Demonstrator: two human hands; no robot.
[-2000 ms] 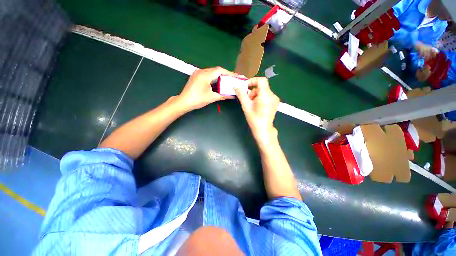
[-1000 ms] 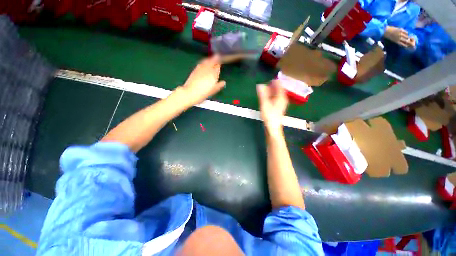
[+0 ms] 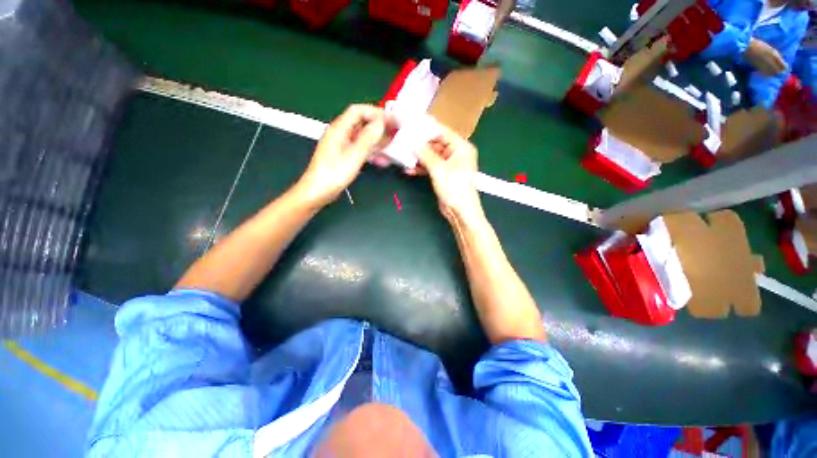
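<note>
A small white folded piece (image 3: pixel 408 143) is held between the fingertips of both hands, above the white edge strip. My left hand (image 3: pixel 345 152) grips its left side and my right hand (image 3: pixel 451 163) its right side. Just beyond, an open red box (image 3: pixel 400 80) with white inside and a brown flap (image 3: pixel 463 98) stands on the green belt. The hands cover the near part of the box, so I cannot tell whether they touch it. A thin red scrap (image 3: pixel 398 202) lies on the dark tabletop.
Stacked red boxes (image 3: pixel 629 282) with brown flaps stand at right below the grey metal post (image 3: pixel 708 190). Another open red box (image 3: pixel 620 164) is on the belt (image 3: pixel 537 125). Clear plastic trays (image 3: pixel 54 179) are piled at far left. A person's blue sleeve (image 3: pixel 721 36) shows at top right.
One second ago my hands were apart over the belt and blurred; now they are together on a white piece. An open red box now stands before them; other belt boxes appear further right.
</note>
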